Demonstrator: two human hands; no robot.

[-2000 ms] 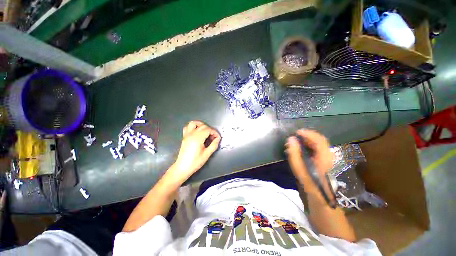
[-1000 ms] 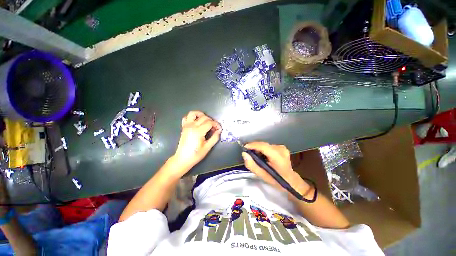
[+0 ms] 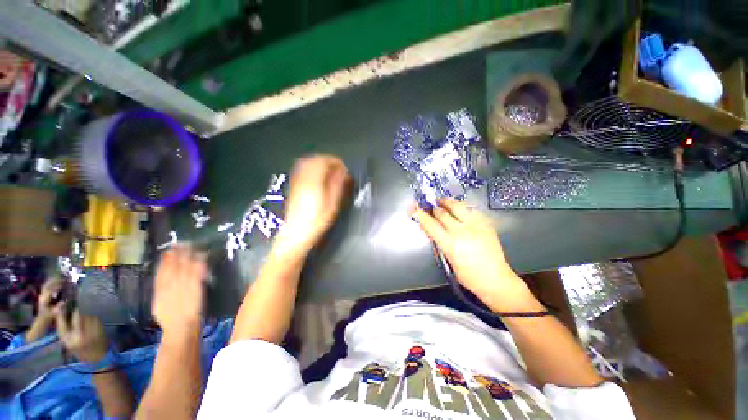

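Observation:
My left hand (image 3: 316, 197) is blurred above the bench, just right of the loose pile of small white parts (image 3: 261, 220); its fingers are curled and I cannot tell if they hold anything. A blurred pale piece (image 3: 363, 195) shows to its right. My right hand (image 3: 463, 242) has its fingertips at the lower edge of the pile of blue-grey and silver circuit boards (image 3: 447, 164). The black soldering iron (image 3: 449, 275) lies along the palm side, mostly hidden by the hand, with its cord over the wrist.
A purple-rimmed fan (image 3: 153, 157) and yellow fixture (image 3: 102, 231) are at left. Another person's hand (image 3: 180, 283) reaches over the bench edge. A tape roll (image 3: 527, 113), wire coil (image 3: 627, 123) and small carton (image 3: 685, 90) are at right. A large cardboard box (image 3: 689, 303) is below the edge.
My left hand has moved away from the bright spot, up toward the white parts. My right hand has moved up to the board pile. Another person's hand has come in at left.

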